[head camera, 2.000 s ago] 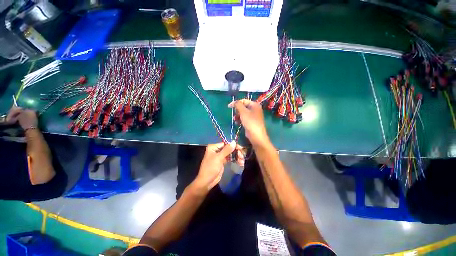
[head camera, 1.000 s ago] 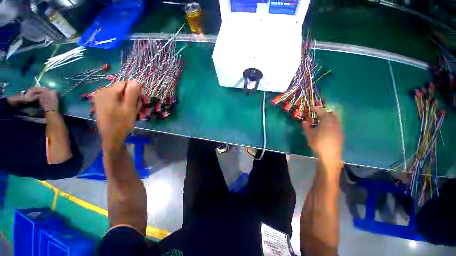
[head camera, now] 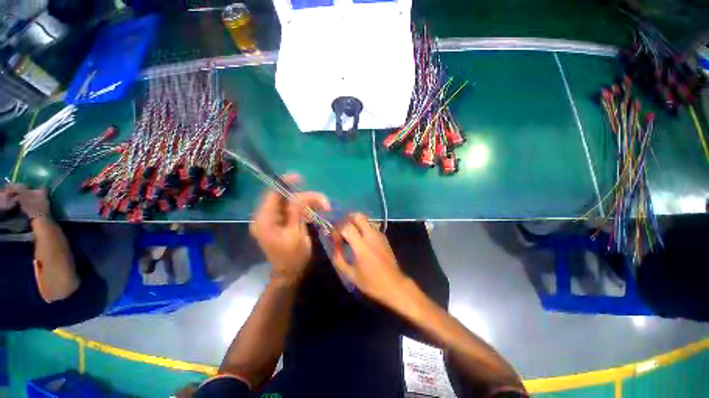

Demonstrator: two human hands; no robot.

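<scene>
My left hand [head camera: 286, 225] and my right hand [head camera: 364, 255] are close together above my lap, in front of the bench edge. A connector lead [head camera: 268, 177] runs through both hands. Its thin wires point up and left, blurred by motion. The connector end is hidden or too blurred to tell. The white machine [head camera: 344, 66] stands on the bench ahead, with a black pronged fitting [head camera: 347, 113] low on its front. Neither hand touches the machine.
A large harness pile [head camera: 167, 151] lies left, and a smaller bunch [head camera: 429, 128] right of the machine. More harnesses [head camera: 631, 159] lie far right. A blue tray [head camera: 117, 58] and an amber container [head camera: 239, 28] stand behind. A neighbour's hands [head camera: 27, 200] show far left. A cord [head camera: 378, 175] hangs over the edge.
One second ago my hands were apart, the left at the left pile and the right at the right bunch. They have come together above my lap with a lead. The view has shifted.
</scene>
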